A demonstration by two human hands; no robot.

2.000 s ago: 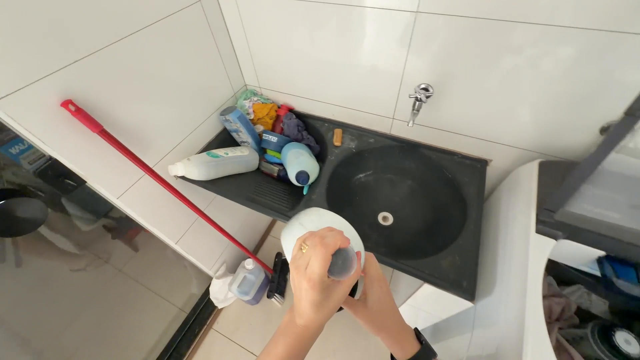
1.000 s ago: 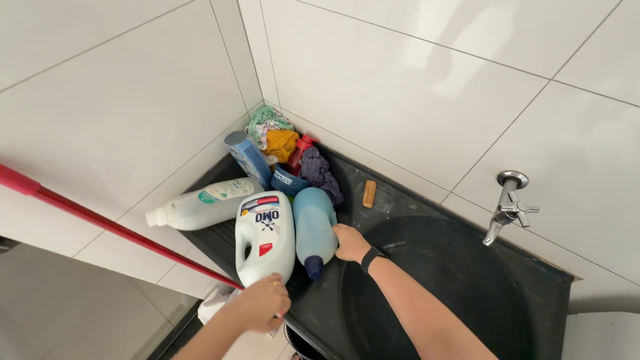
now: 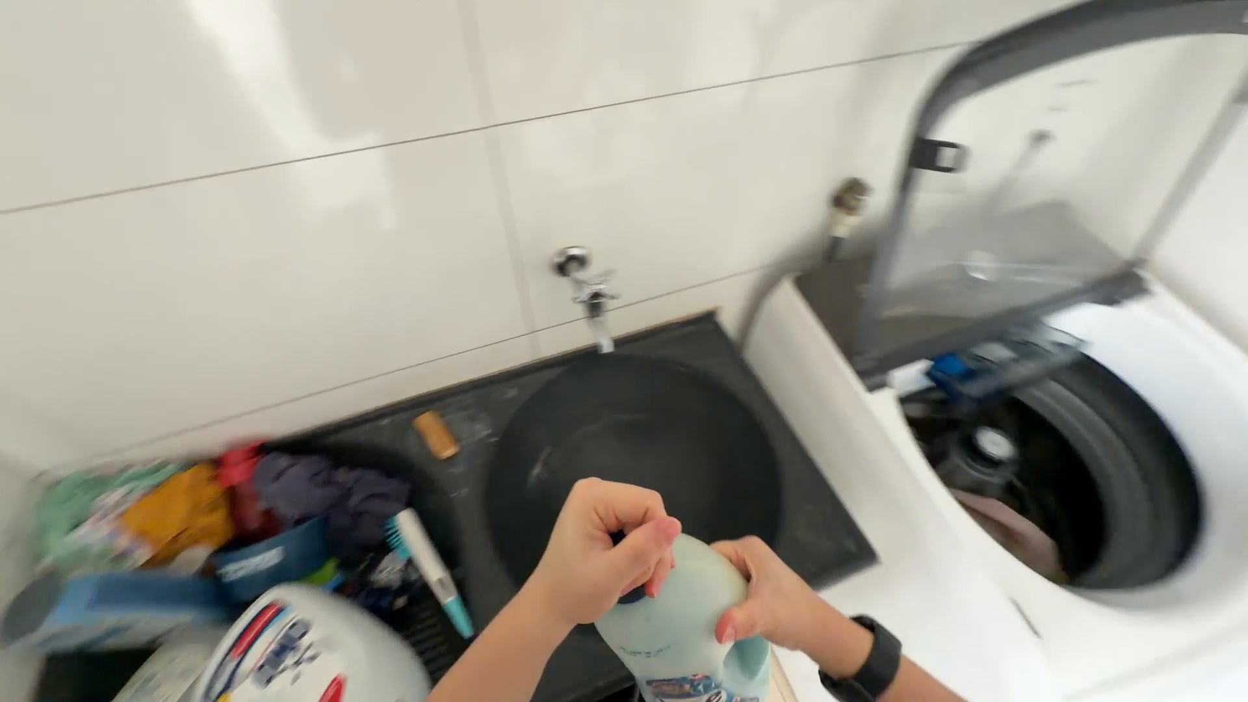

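A light blue plastic bottle [image 3: 682, 624] with a dark blue cap is held between both hands at the bottom centre, in front of the sink. My left hand [image 3: 619, 551] is closed around its cap, which the fingers mostly cover. My right hand [image 3: 775, 600], with a black band on the wrist, grips the side of the bottle. To the left stands a white detergent jug [image 3: 322, 648], cut off by the lower edge. A brush with a white and turquoise handle [image 3: 434, 570] lies between the jug and the basin.
Behind the bottle is a black round basin [image 3: 634, 448] beneath a chrome tap [image 3: 590, 292]. A brown block [image 3: 436, 435] rests on the sink ledge; cloths [image 3: 185, 512] and a blue container [image 3: 117, 609] are at left. At right, a top-loading washing machine [image 3: 1150, 604] has its lid [image 3: 907, 244] raised.
The light blue bottle has left its place beside the detergent jug and is now in both hands. My left hand has moved from the jug to the bottle's cap. The view has swung right.
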